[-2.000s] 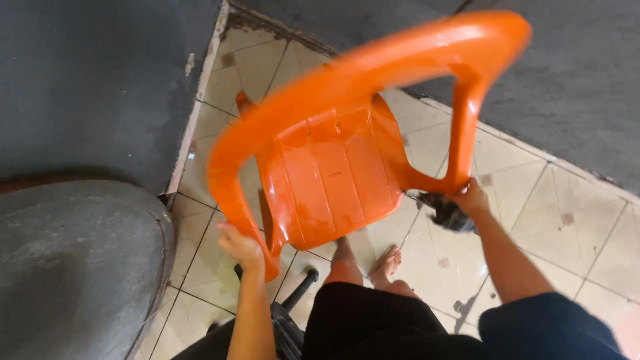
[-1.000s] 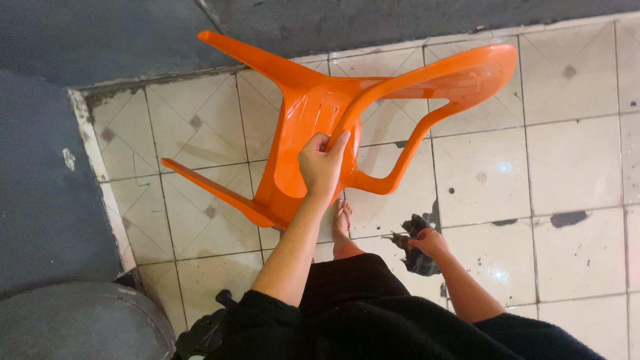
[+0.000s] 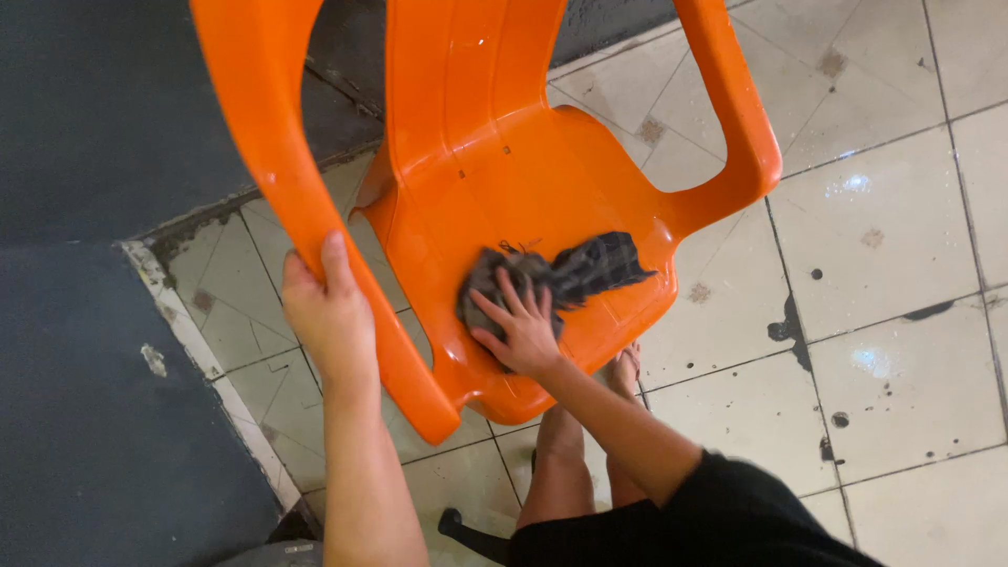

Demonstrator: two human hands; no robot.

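An orange plastic armchair point(image 3: 535, 189) stands upright before me, its backrest away from me and partly cut off by the top of the view. My left hand point(image 3: 329, 315) is closed around its left armrest, thumb on top. On the front part of the seat, my right hand point(image 3: 516, 323) lies with fingers spread, pressing on a crumpled dark grey checked cloth point(image 3: 602, 268). One end of the cloth sticks out to the right of that hand. The chair's legs are mostly hidden beneath the seat.
Dark grey walls point(image 3: 102, 354) meet in a corner at the left. Light floor tiles point(image 3: 890, 236) with dark stains and wet-looking glints spread to the right. My bare foot point(image 3: 626, 366) is near the seat's front edge. A black curved leg point(image 3: 472, 539) shows at the bottom.
The chair, tipped over a second ago, is now upright. My left hand has moved onto the left armrest. My right hand has brought the cloth from beside the chair onto the seat.
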